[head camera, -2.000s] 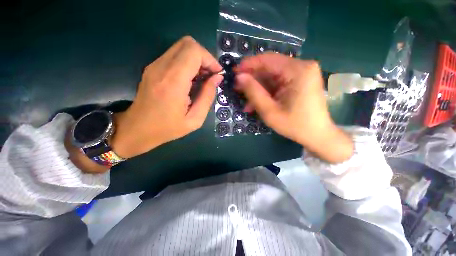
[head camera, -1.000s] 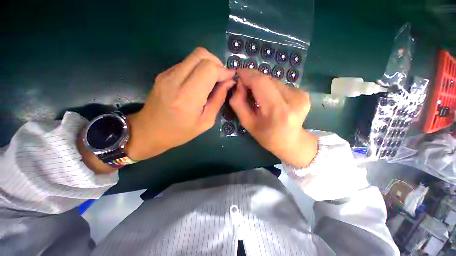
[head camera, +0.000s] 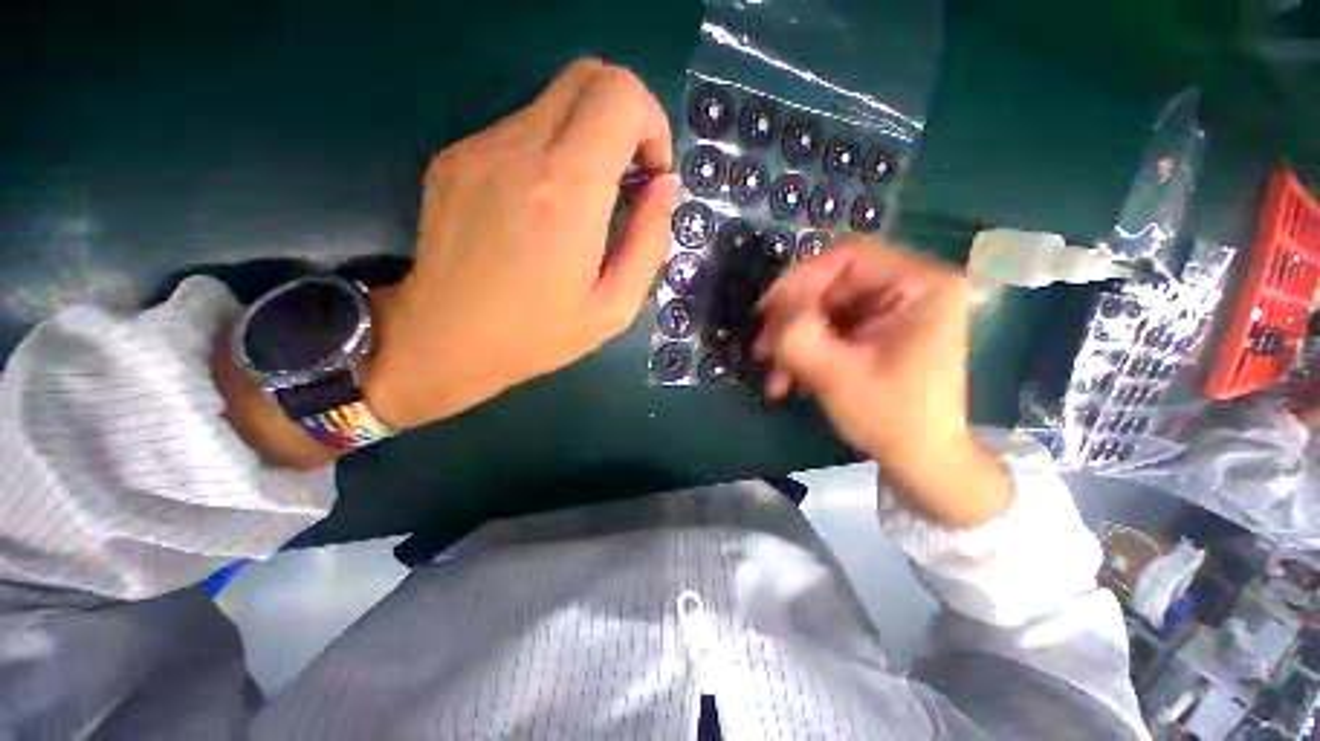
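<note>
Small black round discs (head camera: 789, 194) with pale spoked centres lie in rows on a flat clear plastic bag (head camera: 825, 55) in front of me. My left hand (head camera: 543, 239) is beside the bag's left edge, thumb and forefinger pinched on a small dark part (head camera: 634, 177), mostly hidden. My right hand (head camera: 869, 348) is blurred over the lower right rows, fingers curled; I cannot tell whether it holds anything. It hides some discs, and a dark patch lies left of its fingertips.
A white translucent squeeze bottle (head camera: 1031, 259) lies at right, nozzle pointing right. Beyond it are shiny crinkled bags of discs (head camera: 1129, 348) and a red-orange slotted tray (head camera: 1268, 297). Another person's pale sleeve (head camera: 1257, 452) shows at the right edge.
My hands were together over the discs; now they are apart. My right hand has moved right and down, my left hand slightly up. The bag and discs appear further right in view.
</note>
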